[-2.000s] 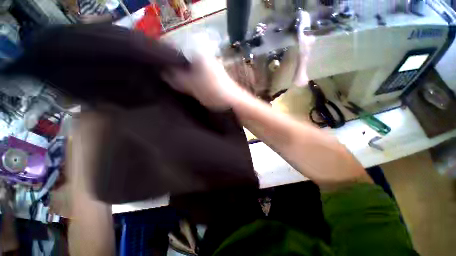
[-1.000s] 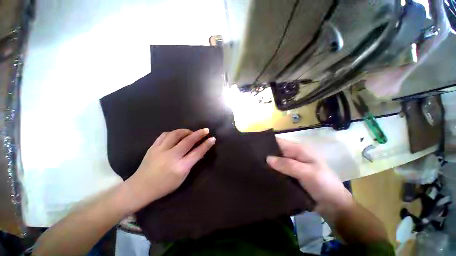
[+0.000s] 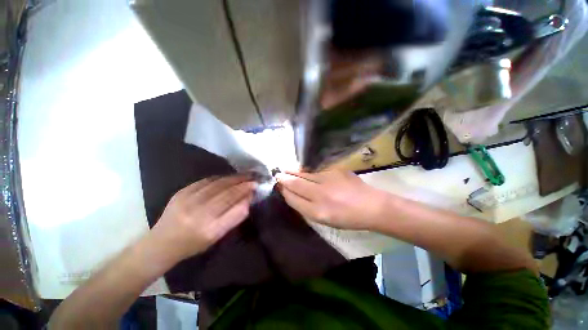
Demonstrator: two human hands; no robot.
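A dark fabric panel lies on the white table, its near part bunched and hanging toward my lap. A pale lining piece lies on it, running down to my fingertips. My left hand pinches the pale piece and dark cloth just left of the needle area. My right hand pinches the cloth edge close beside it. The sewing machine head looms above and hides the presser foot and needle. Bright lamp glow washes out the spot beyond my fingers.
Black-handled scissors lie on the machine bed at right. Green snips and a small bent metal piece lie further right. A brown scrap is at the far right. The white table extends left, with a shiny plastic edge.
The view is closer to the machine head. The pale piece now shows on the dark panel, which is folded and bunched. Both hands have come together by the needle area.
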